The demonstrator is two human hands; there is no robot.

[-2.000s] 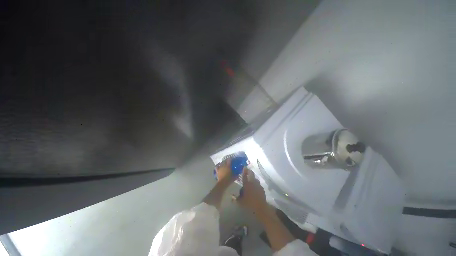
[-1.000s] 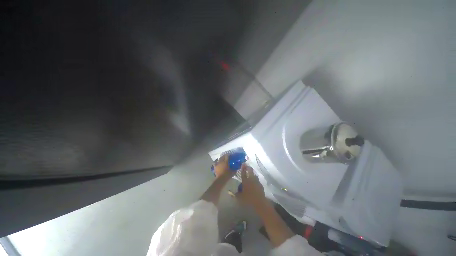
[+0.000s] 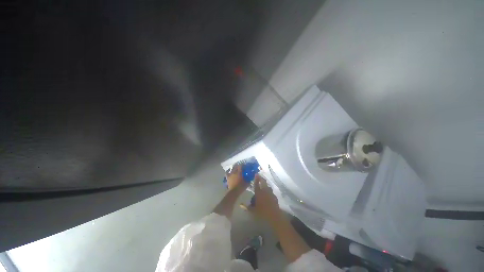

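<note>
A blue bottle is at the front recess of a white water dispenser, near the middle of the view. My left hand is closed around the bottle from the left. My right hand is just to its right and lower, its fingers raised against the dispenser front. A small dark blue piece, perhaps the lid, shows at the right hand's palm side. The bottle's lower part and the tap are hidden by the hands.
A shiny steel mug with a lid stands on the dispenser top. A large dark surface fills the upper left. A pale wall is at the right. A shoe shows on the grey floor. Small red lights show on the machines.
The view has shifted slightly. Both hands and the bottle keep nearly the same place at the dispenser front.
</note>
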